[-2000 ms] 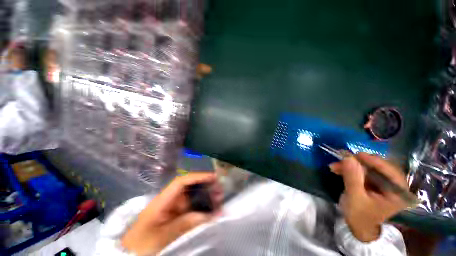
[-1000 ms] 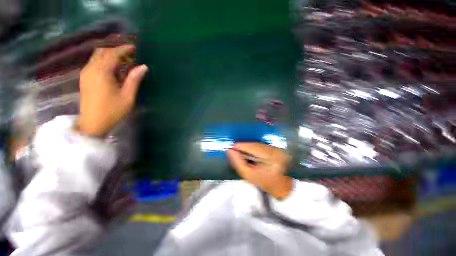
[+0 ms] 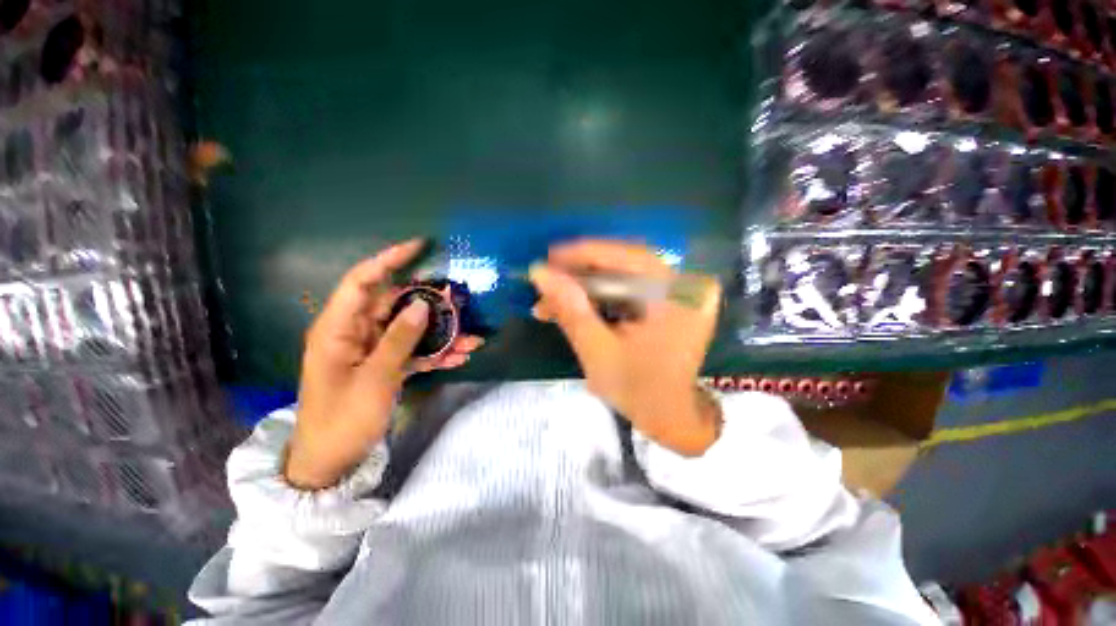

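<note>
My left hand (image 3: 355,361) holds a round black watch case (image 3: 425,323) with a copper rim near the bench's front edge, the thumb on its face. My right hand (image 3: 630,336) is closed on the tweezers (image 3: 636,291), which are blurred; their tips cannot be made out. The blue backing sheet (image 3: 496,230) lies on the green mat behind and between my hands, partly covered by the right hand. It shows white glare and rows of tiny pale specks.
The right blister tray (image 3: 844,226) holds rows of watch cases. The left blister tray (image 3: 92,294) has cross-hatched pockets and a few cases. A small orange piece (image 3: 211,157) lies by the left tray. A carton (image 3: 900,422) with pinkish-red rings sits below the bench edge.
My left hand has moved from the left tray side to the front of the mat and now holds a watch case. The case that lay behind the blue sheet is no longer seen there.
</note>
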